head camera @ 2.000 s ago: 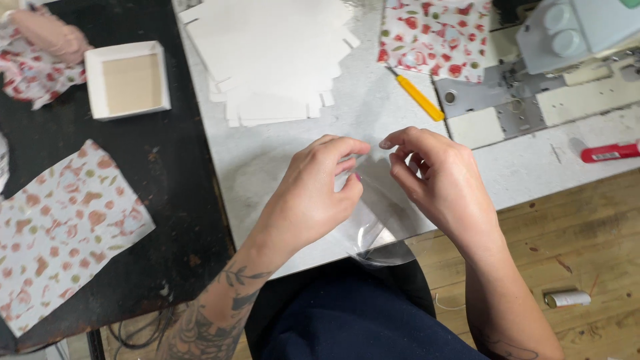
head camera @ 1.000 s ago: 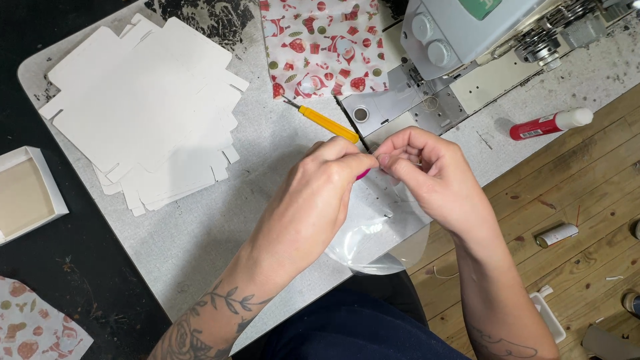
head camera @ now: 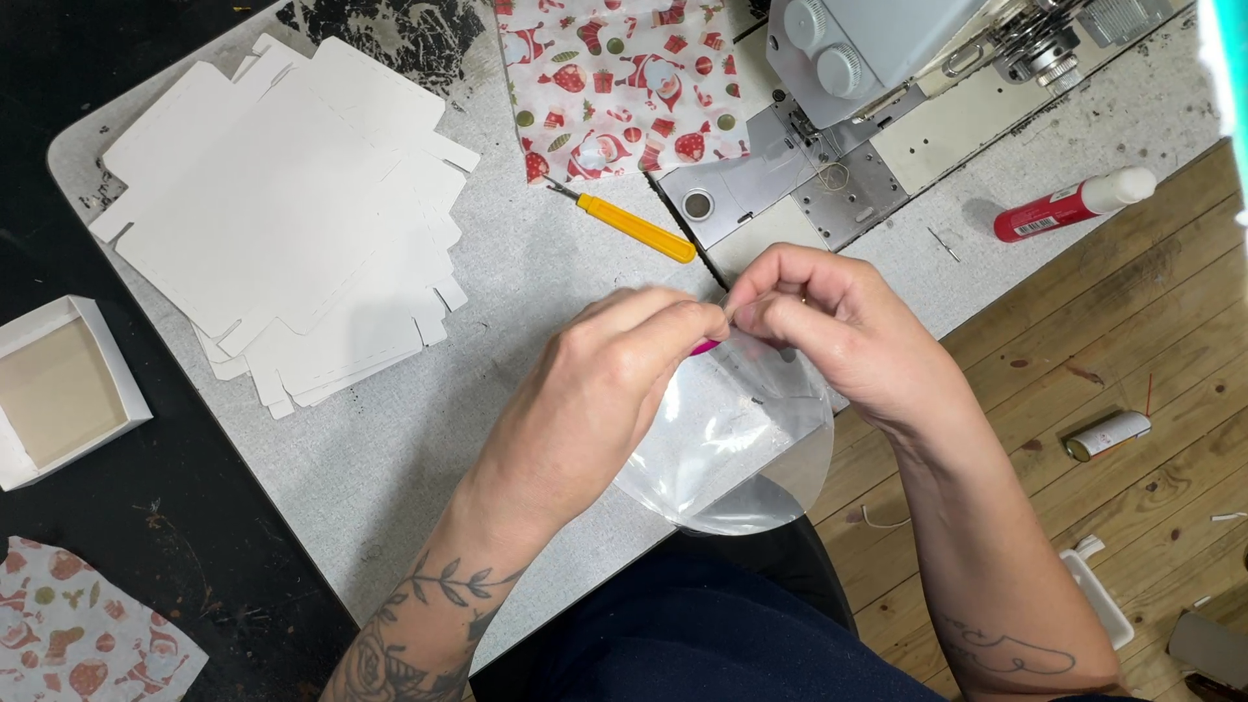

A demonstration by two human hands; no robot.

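Both hands meet over a round sheet of clear plastic film [head camera: 726,448] near the table's front edge. My left hand [head camera: 624,380] pinches the film's upper edge between thumb and fingers, and a bright pink spot shows by its fingertips. Pressed close against it, my right hand [head camera: 829,331] pinches the same edge from the other side. What exactly lies between the fingertips is hidden. Above the hands lies a seam ripper with a yellow handle [head camera: 636,229], its metal tip by a sheet with a printed Christmas pattern [head camera: 624,88].
White die-cut card blanks [head camera: 283,205] lie stacked at left. A sewing machine [head camera: 877,58] stands upper right, with a red glue stick [head camera: 1063,208] nearby. On the dark surface are an open white box [head camera: 68,390] and another patterned piece [head camera: 88,629]. A thread spool [head camera: 1109,435] lies on the floor.
The hands, apart two seconds ago, have come together at the fingertips over the clear film. The view has shifted toward the right.
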